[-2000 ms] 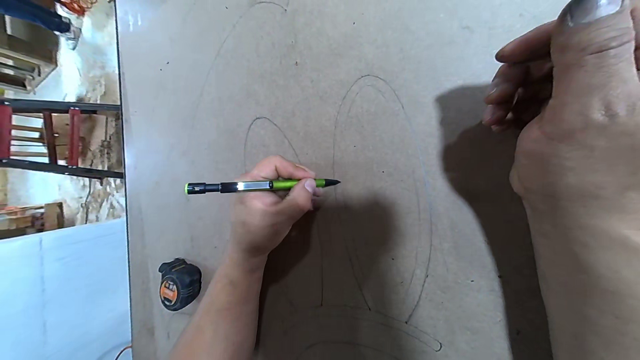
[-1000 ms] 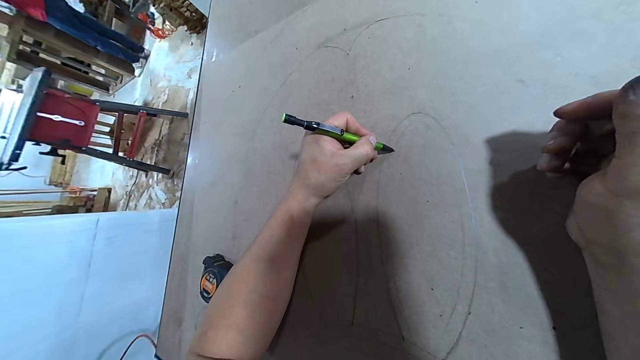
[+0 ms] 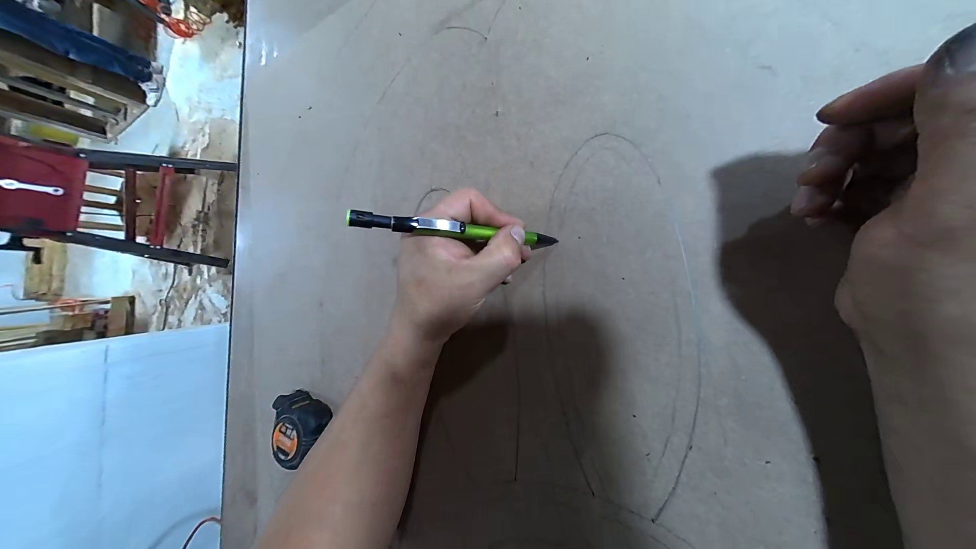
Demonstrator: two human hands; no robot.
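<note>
My left hand (image 3: pixel 457 267) grips a green and black mechanical pencil (image 3: pixel 480 232) between thumb and fingers. Its dark tip points right and lies at or just above a curved pencil line on the large brown board (image 3: pixel 762 473); contact cannot be told. Drawn on the board, a long, narrow rounded outline (image 3: pixel 695 328) stretches to the right of the tip, with more faint curves above and below. My right hand (image 3: pixel 862 160), partly cut off by the right edge, hovers over the board with loosely curled fingers and nothing visible in it. Its shadow falls on the board.
A black and orange tape measure (image 3: pixel 301 428) lies on the board beside my left forearm. Past the board's left edge are a white panel (image 3: pixel 114 427), a red and black stand (image 3: pixel 38 183) bearing a wrench, wooden pieces, a red cable and a person's legs in blue trousers.
Across the frames my left hand, still holding the pencil, has shifted along the drawn outline. My right hand stays raised at the right. The view has shifted, showing more of the floor on the left.
</note>
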